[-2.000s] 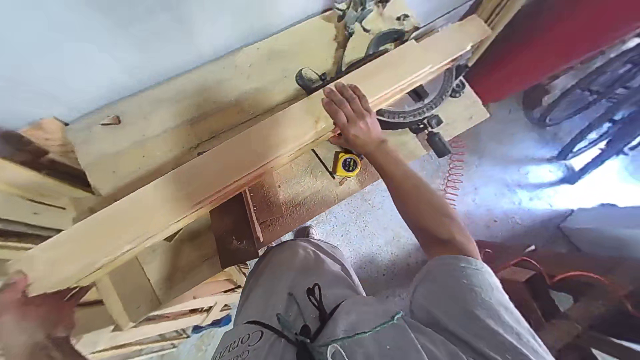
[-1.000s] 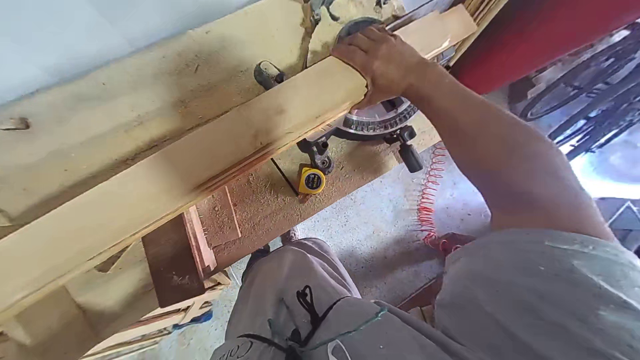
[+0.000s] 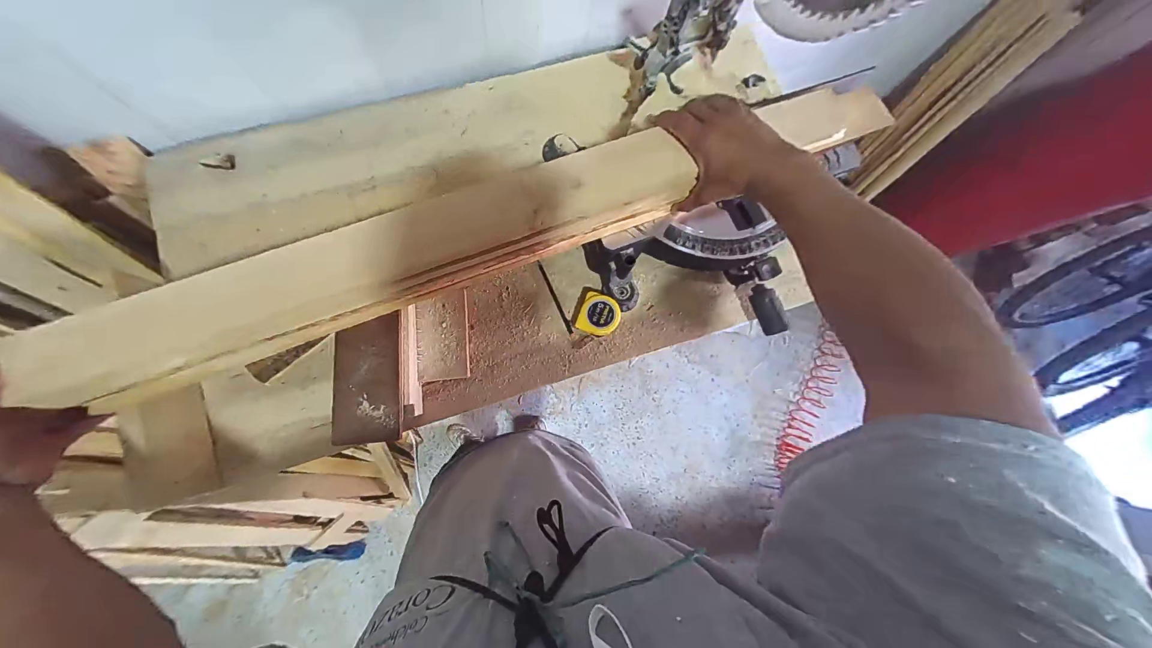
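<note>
A stack of long wooden boards [image 3: 387,252] lies slantwise over the bench and across the miter saw's base [image 3: 720,236]. My right hand [image 3: 724,148] grips the boards near their far right end, fingers over the far edge. At the lower left, my left hand [image 3: 40,441] holds the other end from below, partly cut off by the frame. Just below the boards, a yellow tape measure [image 3: 598,313] rests on the sawdust-covered bench beside a thin black rod [image 3: 554,299]. Part of the toothed saw blade [image 3: 837,16] shows at the top.
Wood offcuts [image 3: 225,531] are piled under the bench at the left. More boards [image 3: 972,90] lean at the upper right near a red surface [image 3: 1035,153]. A red coiled air hose [image 3: 805,396] hangs by the bench's near edge. Bicycle wheels [image 3: 1080,279] stand at the right.
Over the last two seconds my right hand has shifted along the boards toward their far right end. The boards now lie at a flatter slant in view.
</note>
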